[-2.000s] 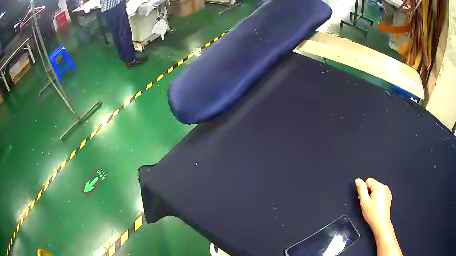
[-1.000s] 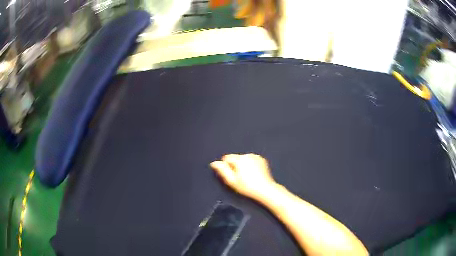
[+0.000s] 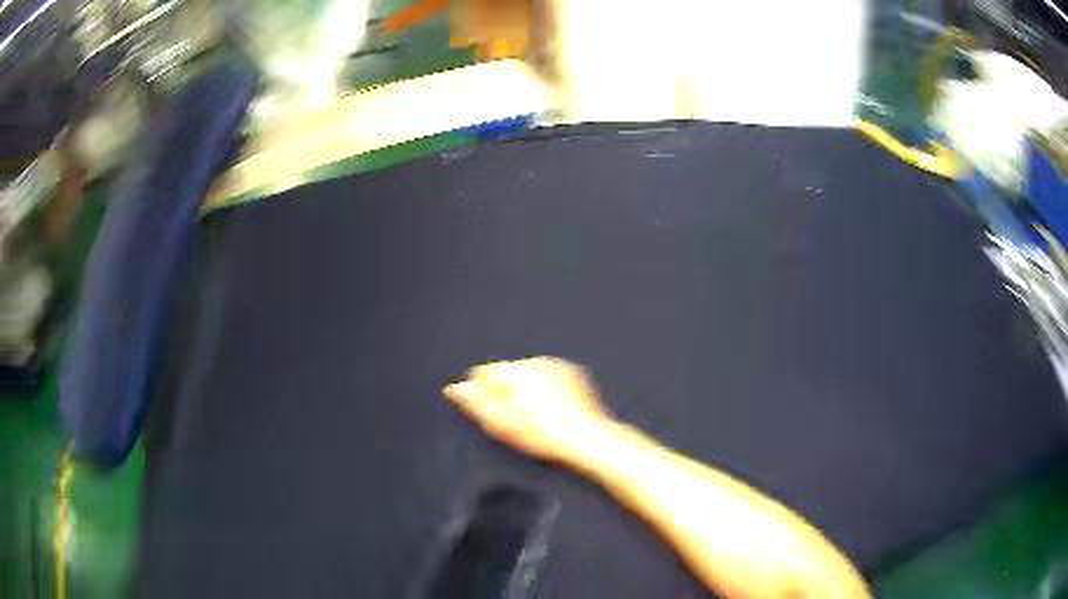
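Note:
A wide pressing table (image 3: 703, 304) with a black cloth top fills the middle of the head view. My right hand (image 3: 527, 404) rests on the cloth near the centre, bare, with its fingers curled in and nothing seen in it. Its forearm comes in from the bottom right. A black smartphone (image 3: 498, 544) lies on the cloth just below my right hand, not touched by it; it is blurred and cut off by the bottom edge. My left hand is not in view.
A padded navy sleeve board (image 3: 123, 293) stands along the left edge. A pale wooden board (image 3: 375, 123) and large white sheets (image 3: 714, 59) are beyond the far edge. A curved yellow thing (image 3: 908, 150) is at the far right corner, with a blue bin (image 3: 1046, 187) beyond.
The view has swung right, so the table, sleeve board and phone appear further left. My right hand stays closed on the cloth near the phone, its forearm now slanting in from the right.

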